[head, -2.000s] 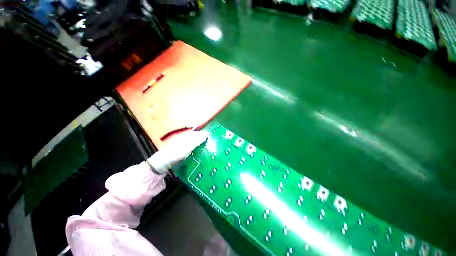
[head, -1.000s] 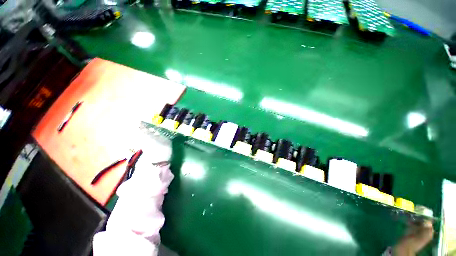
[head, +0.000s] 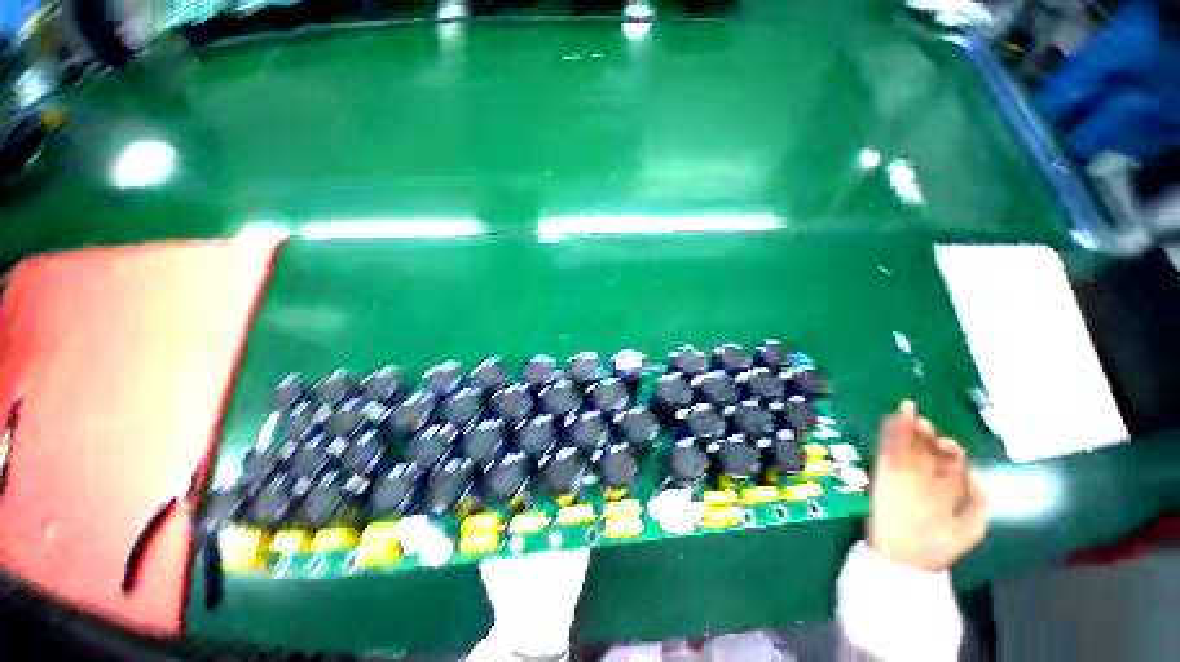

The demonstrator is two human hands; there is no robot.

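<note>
A long green circuit board (head: 569,528) lies component side up on the bench, with rows of black cylindrical capacitors (head: 483,441). Yellow components (head: 480,532) and a few white ones line its near edge. My left hand (head: 531,601), in a white glove, is at the middle of the near edge; its fingertips are hidden or blurred, so its grip cannot be told. My right hand (head: 925,498), bare, is just beyond the board's right end, fingers raised and slightly curled, with nothing clearly held.
An orange-red mat (head: 123,388) is at the left, with dark-handled cutters (head: 153,543) at its near right edge and a thin tool at its far left. A white sheet (head: 1035,349) lies at the right. Blue clothing (head: 1123,91) shows at the upper right.
The board has turned from solder side up to component side up and now lies nearly level across the view. My left hand has moved from its left end to the near edge's middle. The view has swung right.
</note>
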